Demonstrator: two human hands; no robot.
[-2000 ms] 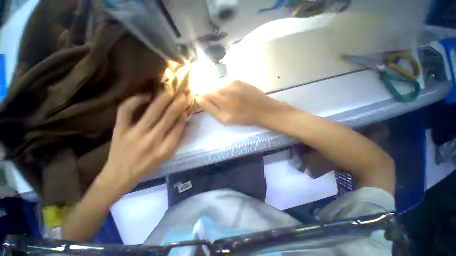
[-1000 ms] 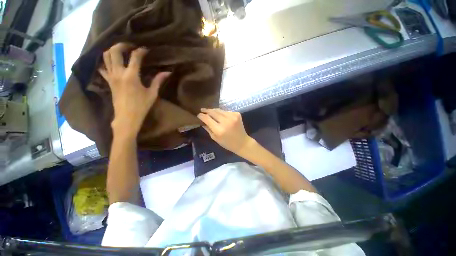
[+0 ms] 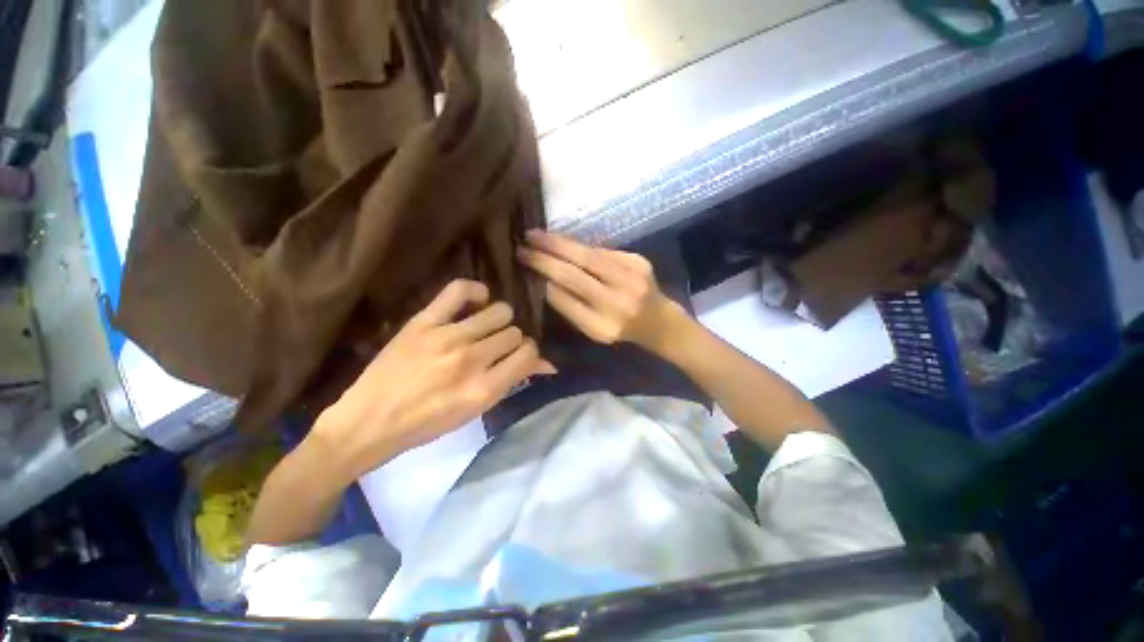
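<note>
The brown garment (image 3: 364,188) lies bunched over the left part of the machine table and hangs past its front edge. A small white spot and a light stitched line show on it. My left hand (image 3: 458,357) is at the garment's lower front edge, fingers curled on the cloth. My right hand (image 3: 602,289) pinches the garment's right edge between thumb and fingertips, just off the table's front edge. The needle area is out of the picture at the top. The dark cloth (image 3: 590,364) lies at my lap, partly under my hands.
The white machine table (image 3: 703,113) has a pale grey band along its front edge. A green scissors handle (image 3: 956,28) is at the top right. Below are a blue crate (image 3: 1066,364) with brown cloth beside it, and yellow bags (image 3: 228,517) at lower left. Another machine (image 3: 63,414) stands far left.
The garment has come away from the lit needle area toward my lap. My left hand has moved from the cloth's upper part down to its front edge. The view has shifted; the needle is out of view.
</note>
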